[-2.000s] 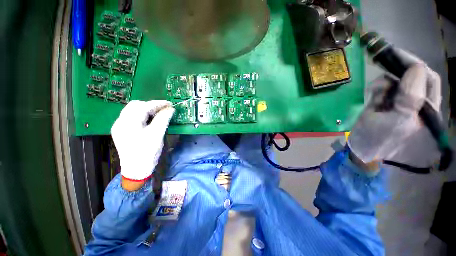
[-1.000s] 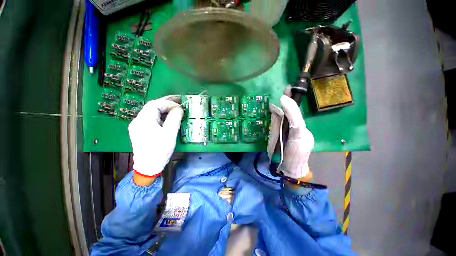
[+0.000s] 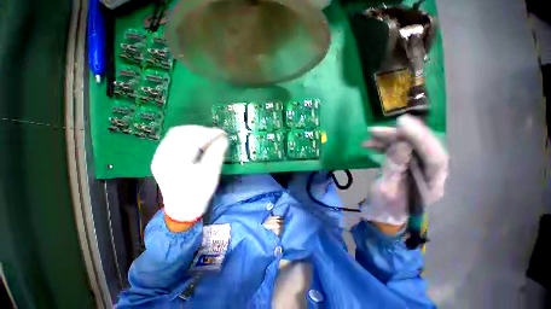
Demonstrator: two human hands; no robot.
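Note:
A green PCB panel (image 3: 266, 131) of several small boards lies flat near the mat's front edge. My left hand (image 3: 188, 172), in a white glove with a red cuff, is at its left end, fingertips pinched together over the lower left board. A thin line shows at the fingertips, probably solder wire. My right hand (image 3: 411, 172), gloved and blurred, is right of the panel and holds the soldering iron (image 3: 417, 199). The iron's front part reaches up over the sponge (image 3: 394, 90) toward the iron stand (image 3: 399, 33); its tip is hard to make out.
A second panel, component side up (image 3: 140, 84), lies at the mat's left. The round hood (image 3: 249, 39) hangs over the back middle. A blue stick (image 3: 96, 45) and dark tweezers (image 3: 157, 15) lie upper left. A yellow scrap (image 3: 324, 137) touches the panel's right side. The black cord (image 3: 338, 208) hangs in front.
My right hand with the iron has moved right, from beside the panel to below the sponge and stand. My left hand stays at the panel's left end. The whole view has shifted slightly.

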